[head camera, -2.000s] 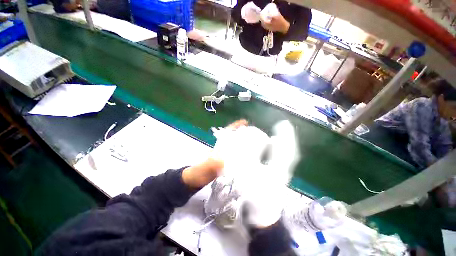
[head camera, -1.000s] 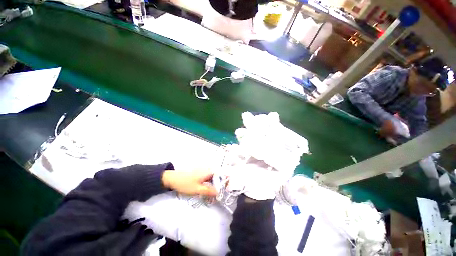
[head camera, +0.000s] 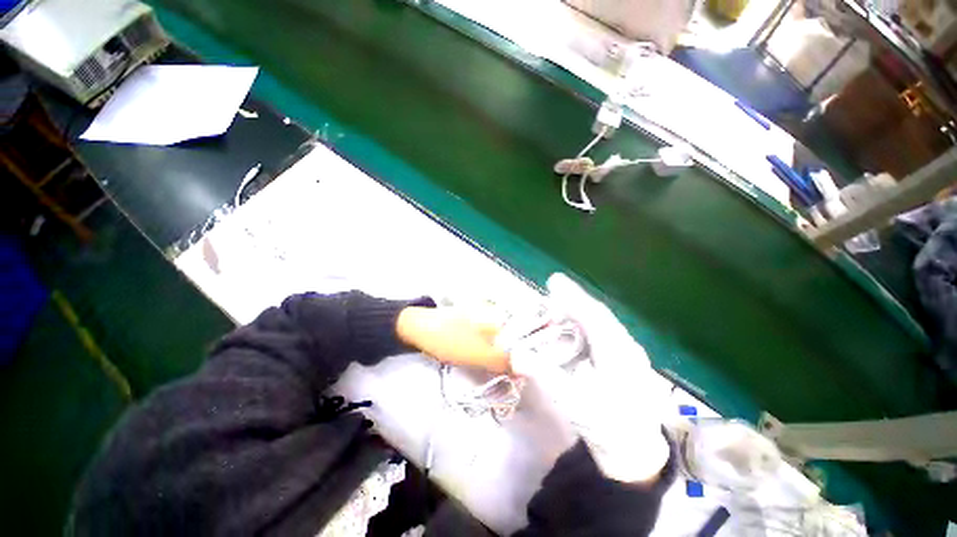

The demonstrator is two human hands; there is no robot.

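Note:
My left hand point(head camera: 456, 338) is bare and reaches in from the left to a bundle of white adapter cords point(head camera: 493, 393). Its fingertips are lost in glare against the white mass, so its grip is unclear. My right hand point(head camera: 619, 425) is in a white glove, at the right of the bundle, around a bright white mass that looks like power adapters point(head camera: 561, 341). Glove and adapters blend together. Coiled leads hang below, over the white bench covering point(head camera: 357, 231).
White adapters with cords point(head camera: 603, 166) lie on the green belt point(head camera: 451, 136) ahead. A paper sheet point(head camera: 173, 103) and a metal-cased box point(head camera: 84, 42) are at upper left. A crinkled plastic bag point(head camera: 735, 462), small blue pieces point(head camera: 695, 489) and a dark blue stick point(head camera: 715, 522) lie at lower right.
The view has swung; the bench and belt adapters sit farther right in it. The white mass, held up two seconds ago, is now lower, close over the bench, with my left hand against it.

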